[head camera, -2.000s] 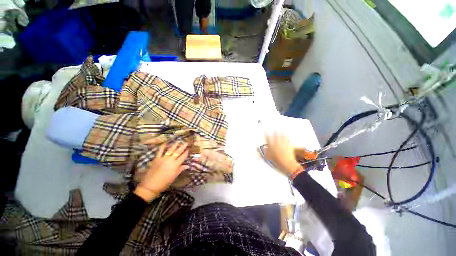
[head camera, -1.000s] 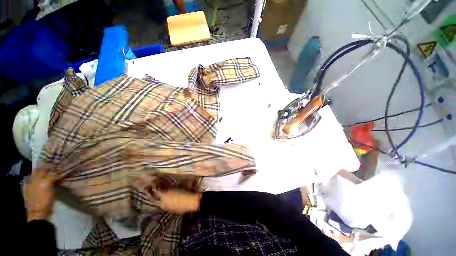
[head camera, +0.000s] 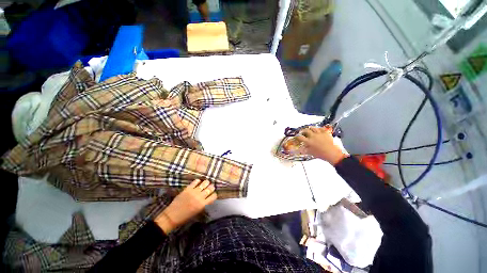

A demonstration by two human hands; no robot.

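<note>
The tan checked garment (head camera: 133, 154) lies spread over the left half of the white table (head camera: 240, 125). One sleeve lies flat toward the right, its end near the table's middle. My left hand (head camera: 189, 202) rests on the lower edge of this sleeve, fingers slightly spread. A second sleeve (head camera: 221, 91) lies farther back. My right hand (head camera: 315, 143) is closed on the handle of the steam iron (head camera: 291, 154), which stands at the table's right end. The hand hides most of the iron's handle.
A blue bar (head camera: 124, 52) stands at the table's back left. Black hoses (head camera: 439, 128) loop at the right, tied with white strips. More checked cloth (head camera: 40, 253) hangs at the lower left. A cardboard box (head camera: 304, 37) and a wooden stool (head camera: 207, 37) stand behind the table.
The pale padded arm is now covered. The garment has been turned and its near sleeve laid flat. My right hand has gone from the garment back to the iron; my left hand has moved onto the sleeve.
</note>
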